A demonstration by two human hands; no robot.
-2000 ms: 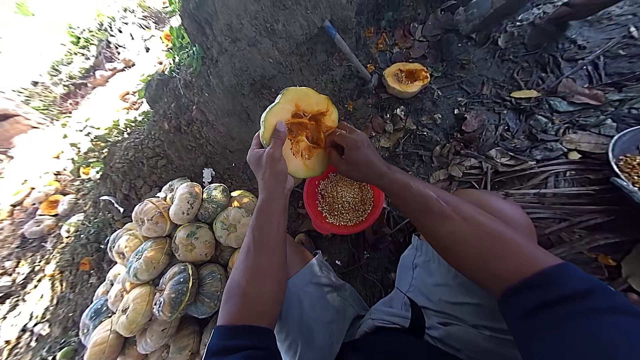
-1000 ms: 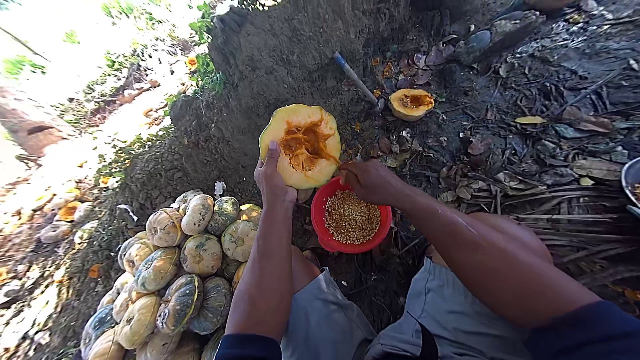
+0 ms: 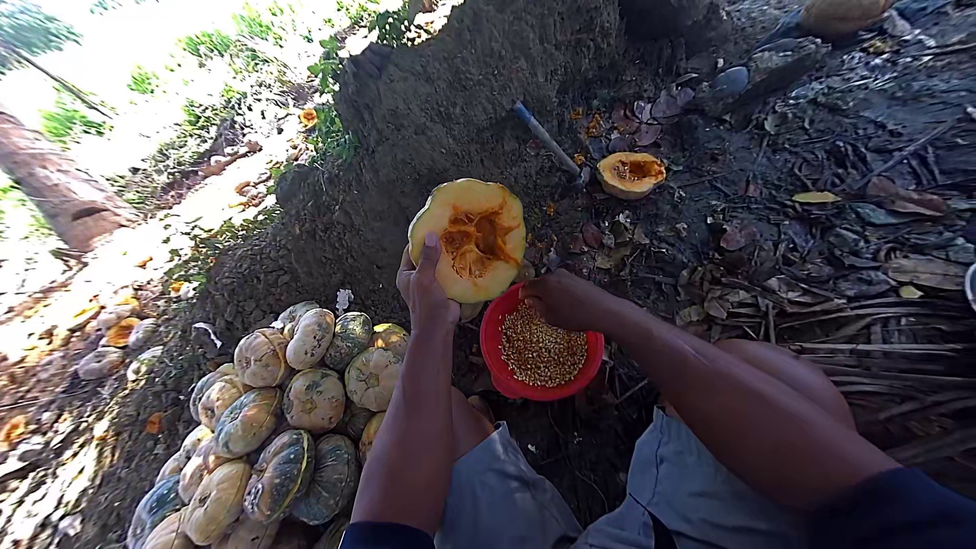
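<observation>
My left hand [image 3: 428, 293] grips a halved pumpkin [image 3: 438, 206] by its lower left edge, thumb on the pale cut face, the orange stringy hollow turned toward me. A red plastic bowl [image 3: 497, 366] full of pumpkin seeds [image 3: 543, 347] stands on the ground between my legs. Over the bowl's upper rim is my right hand [image 3: 560, 301], its fingers bent downward; whether they hold pulp or seeds cannot be seen. Another cut pumpkin half [image 3: 629, 175] lies hollow side up on the soil beyond the bowl.
Many whole pumpkins [image 3: 313, 400] are heaped at the lower left. A tool with a blue-ended handle [image 3: 545, 137] leans by the earth bank [image 3: 427, 114]. Dry leaves and palm fronds [image 3: 884, 358] cover the ground at right, where a metal container's rim [image 3: 971, 286] shows at the edge.
My right hand has moved from the pumpkin's hollow down to the bowl's rim. More of the hollow shows than two seconds ago. My left hand still holds the half.
</observation>
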